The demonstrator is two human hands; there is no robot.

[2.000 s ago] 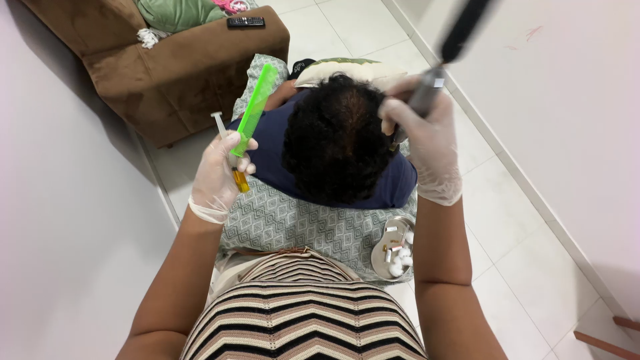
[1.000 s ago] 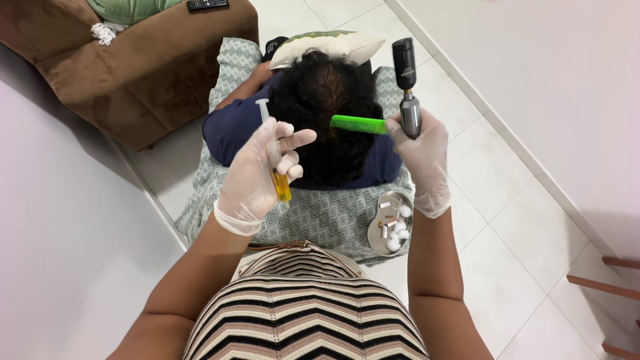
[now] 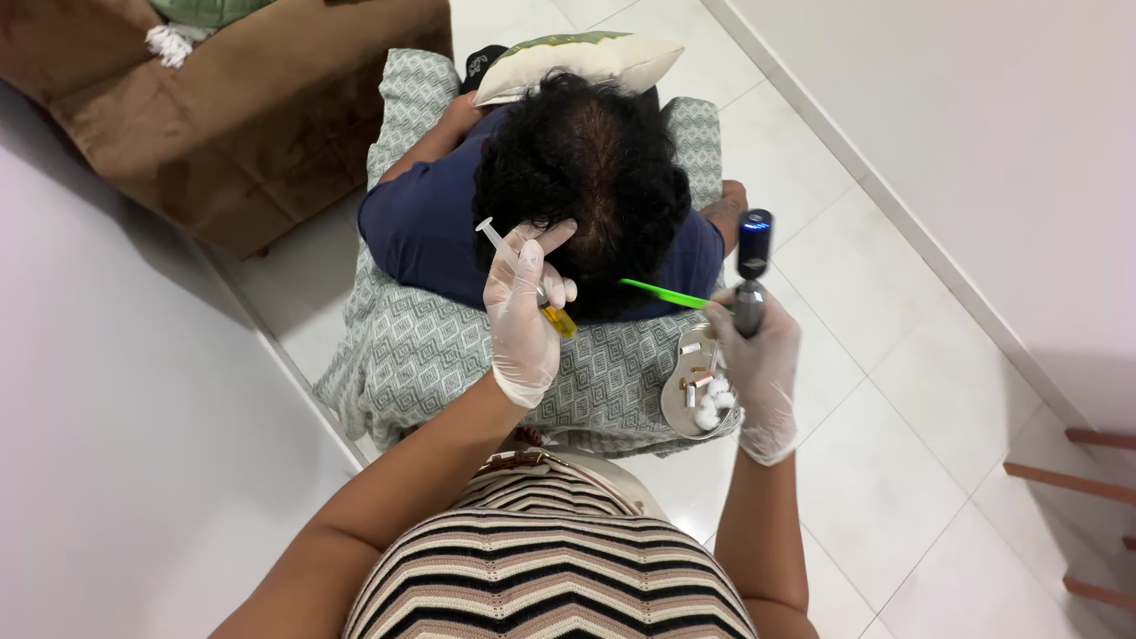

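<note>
My left hand [image 3: 525, 315], in a clear glove, holds a syringe [image 3: 502, 240] whose lower end has a yellow-amber part [image 3: 559, 320]. Its fingertips touch the dark hair [image 3: 596, 177] of a seated person in a dark blue shirt [image 3: 426, 226]. Gloved too, my right hand [image 3: 759, 368] grips a dark, pen-like handheld device [image 3: 754, 257] with a lit blue top and a green plastic comb [image 3: 666, 292]. The comb points left toward the back of the person's head. Just left of that hand, a metal kidney dish [image 3: 672, 410] holds cotton balls [image 3: 713, 402] and small cartridges or vials.
A patterned cloth [image 3: 426, 355] covers the seat around the person. A cushion [image 3: 586, 60] lies in front of them. A brown sofa [image 3: 240, 106] stands at upper left. White walls flank both sides, and wooden legs [image 3: 1056, 479] show at lower right.
My left hand has moved onto the hair with the syringe still in it. The comb, in my left hand two seconds ago, is now in my right hand, which has moved lower beside the head.
</note>
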